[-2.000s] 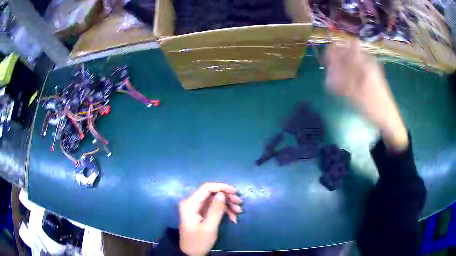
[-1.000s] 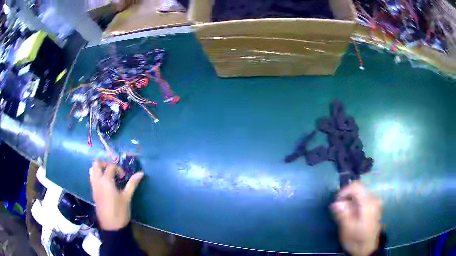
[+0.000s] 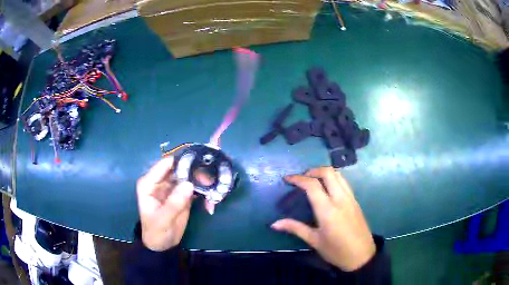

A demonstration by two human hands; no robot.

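Note:
My left hand (image 3: 166,203) holds a round black LED board (image 3: 205,173) by its left edge. The board has an open centre and pale round dots in arcs. Pink-purple lead wires (image 3: 227,119) rise from it to a blurred red tip, and a short yellow-orange lead is at its upper left. My right hand (image 3: 329,214) is over the table with thumb and fingers apart. A dark, blurred piece (image 3: 296,204), which looks like a foam pad, is between them; no firm grip shows. A heap of black foam pads (image 3: 329,114) lies beyond my right hand.
A pile of wired modules (image 3: 70,92) lies at the left of the green table (image 3: 184,106). A cardboard carton (image 3: 231,28) stands at the far edge. Tangled wires (image 3: 474,19) are at the far right. White-and-black units (image 3: 56,245) are below at the left.
My left hand has brought the board from the left pile to near the middle. My right hand has moved back from the foam heap and its fingers have spread.

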